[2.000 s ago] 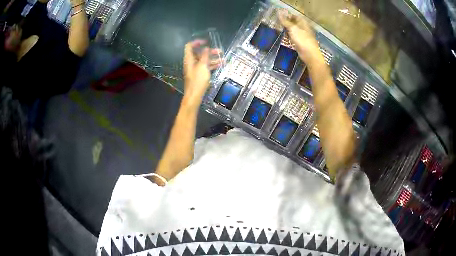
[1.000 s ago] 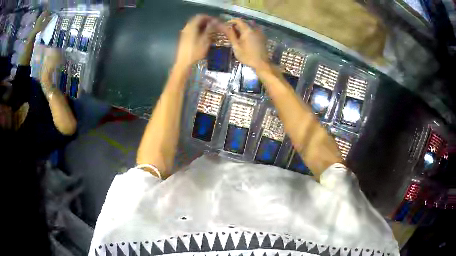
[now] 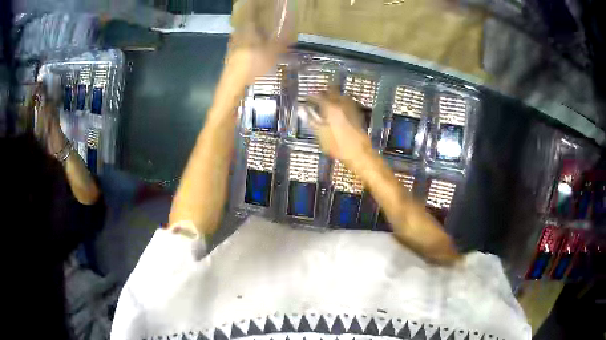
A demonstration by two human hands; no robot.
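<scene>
A large clear tray (image 3: 471, 136) lies in front of me with two rows of packs, each with pale striped rows above a blue, dark-edged panel. One pack (image 3: 402, 123) shows in the upper row. My left hand (image 3: 258, 43) is blurred beyond the tray's upper left corner, over the rail and tan sheet. A clear, shiny streak shows beside its fingers; whether it holds a cover is unclear. My right hand (image 3: 329, 119) is over the second upper pack from the left, fingers low at its panel, and partly hides the third. Its forearm crosses the lower row.
A tan sheet (image 3: 392, 26) lies behind the pale metal rail (image 3: 399, 58). Another filled tray (image 3: 114, 86) is at the left, with another person's hand (image 3: 50, 123) at it. Packs with red rows (image 3: 548, 242) are at the right. The work surface (image 3: 176, 99) is dark green.
My hands were together at the tray's upper left; my left hand has moved up beyond the tray and my right hand down over the second upper pack. The view has turned, so the tray appears straighter.
</scene>
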